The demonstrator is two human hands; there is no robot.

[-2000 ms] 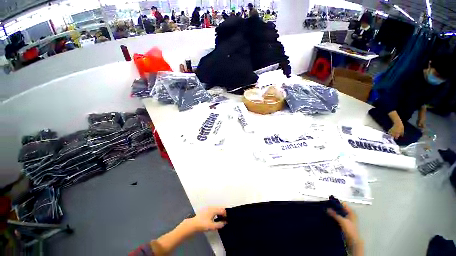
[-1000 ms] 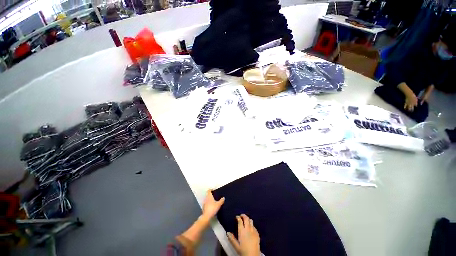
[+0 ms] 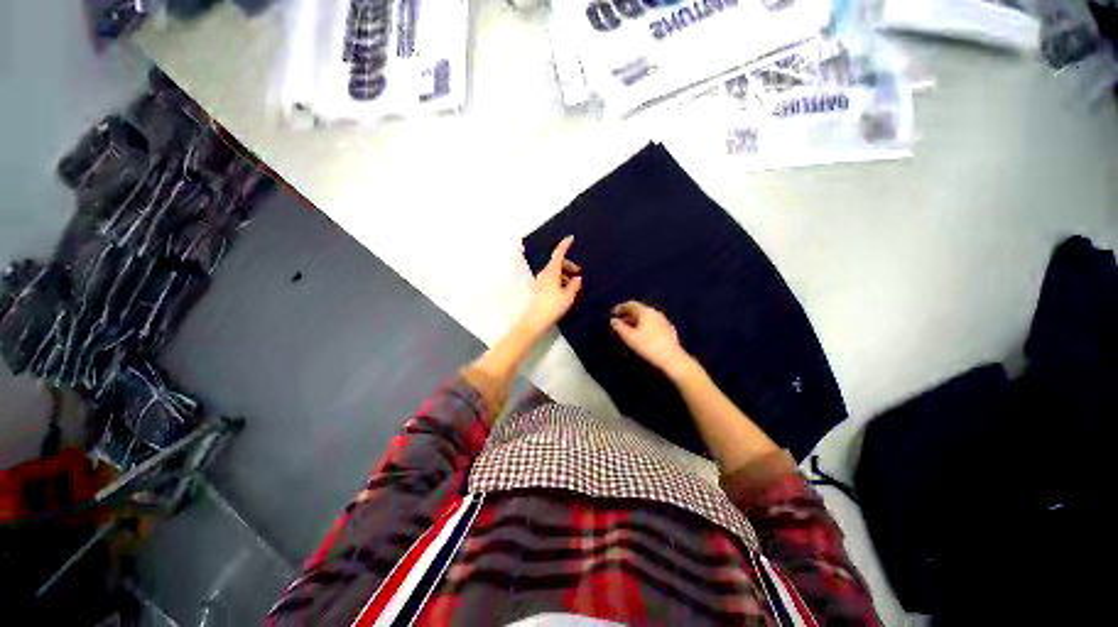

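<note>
The folded dark garment point(image 3: 711, 294) lies flat on the white table in front of me, at a slant, with a small white mark near its lower right end. A thin dark cord shows by that end. My left hand point(image 3: 555, 288) is on the garment's left edge, index finger extended and fingers apart, holding nothing. My right hand point(image 3: 646, 333) is over the middle of the garment, thumb and fingertips close together; whether they pinch the cloth is unclear.
Printed polybags point(image 3: 411, 55) lie at the table's far left, and more printed bags point(image 3: 821, 110) lie beyond the garment. A dark garment pile point(image 3: 969, 478) is at right. Bagged bundles point(image 3: 117, 270) lie on the floor at left, near a metal frame point(image 3: 172, 465).
The view has tilted down towards my body. The garment lies flat, no longer held up between both hands. Since one second ago, my left hand has loosened from its edge.
</note>
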